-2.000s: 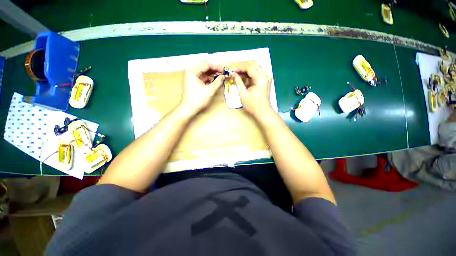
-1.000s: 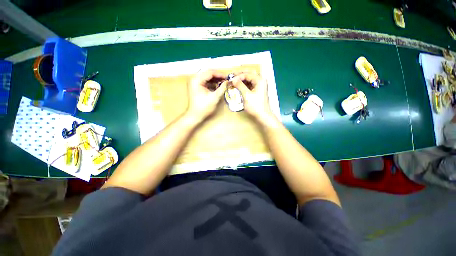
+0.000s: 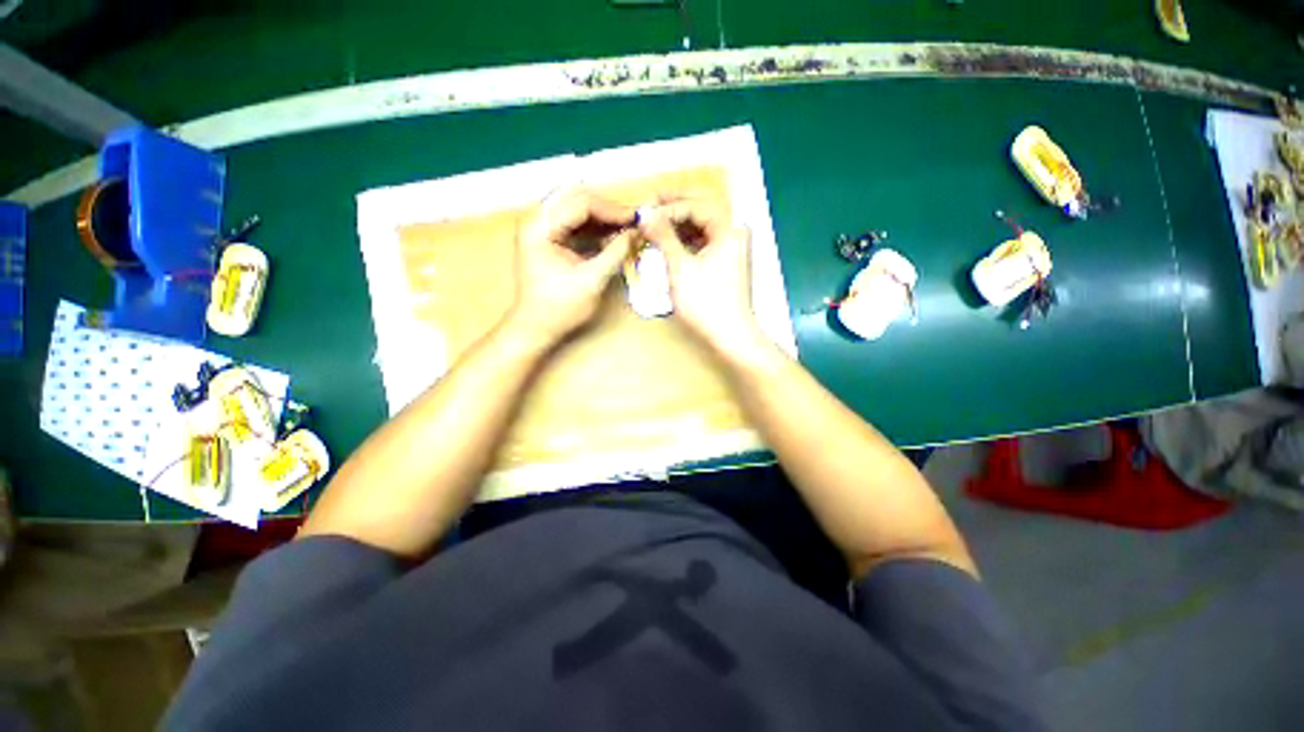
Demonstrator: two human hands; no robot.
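A white-and-yellow wired unit [image 3: 651, 286] lies on the tan work mat [image 3: 608, 393] with its upper end under my fingers. My left hand [image 3: 561, 265] and my right hand [image 3: 704, 260] meet at that end, with thumbs and fingertips nearly touching. A tiny dark part or lead shows between the fingertips, too small and blurred to name. The fingers hide the unit's wire end and most of what they pinch.
Three units lie right of the mat, one a white unit [image 3: 877, 295]. At left are a blue tape dispenser [image 3: 169, 229], another unit [image 3: 238, 290] and a dotted sheet [image 3: 107, 393] bearing units. A pale scuffed rail [image 3: 472, 89] borders the conveyor.
The camera view has shifted slightly. The units on the conveyor have moved across the view. My hands stay together at the unit's upper end, with slight finger movement.
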